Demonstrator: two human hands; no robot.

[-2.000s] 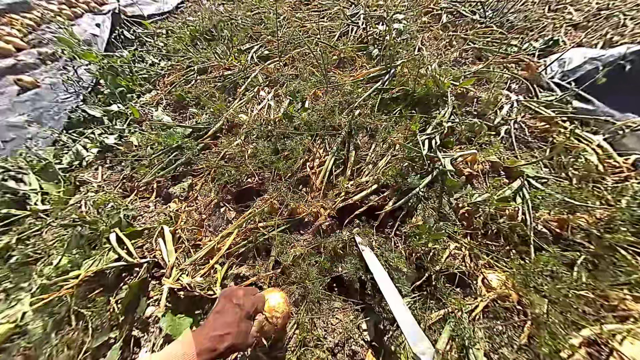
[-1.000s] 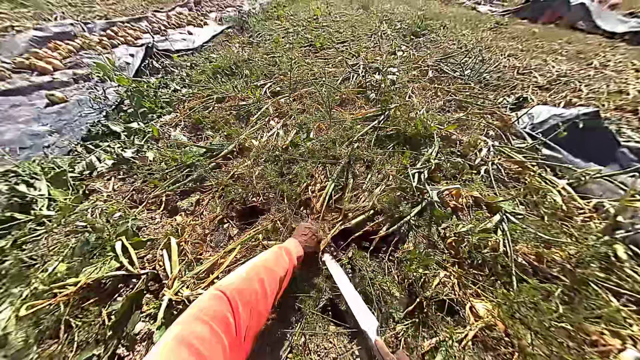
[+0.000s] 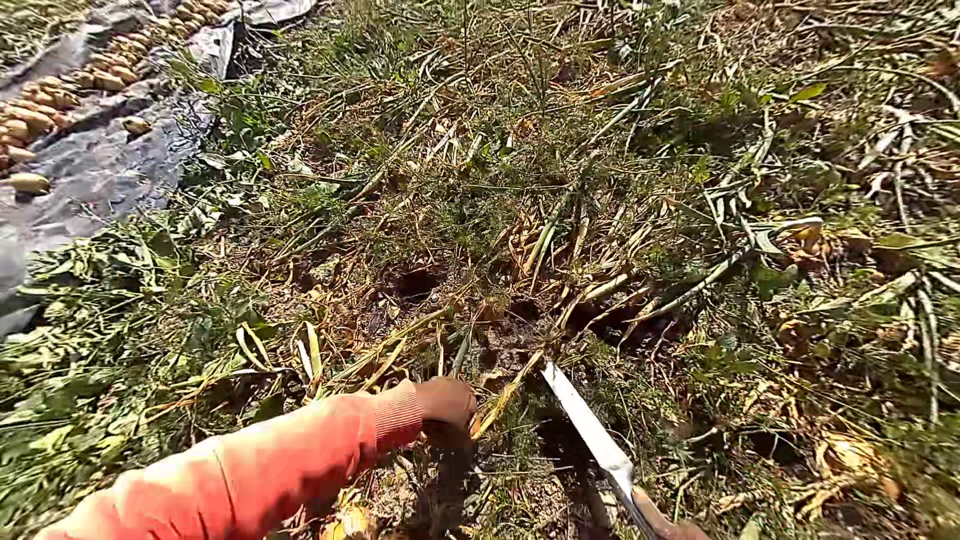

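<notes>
From an orange sleeve at lower left reaches my left hand (image 3: 448, 403), low over the soil with its fingers curled around dry yellowish onion leaves (image 3: 504, 401); its fingertips are partly in shadow. A long flat metal blade (image 3: 585, 420) slants up from the bottom right, its tip against the soil and stalks right of my left hand. Only a little of my right hand (image 3: 679, 531) shows at the bottom edge, closed on the blade's handle. Part of a yellow onion bulb (image 3: 354, 521) lies at the bottom, below my left sleeve.
Green weeds and fallen onion stalks (image 3: 622, 112) cover the ground. Dark holes (image 3: 416, 283) show in the soil ahead. At upper left lies plastic sheeting (image 3: 112, 169) bearing a long row of yellowish bulbs (image 3: 112, 71).
Two seconds ago my left hand held a yellow onion near the bottom; a second ago it was at the blade's tip without that onion in sight. It has since moved back toward me.
</notes>
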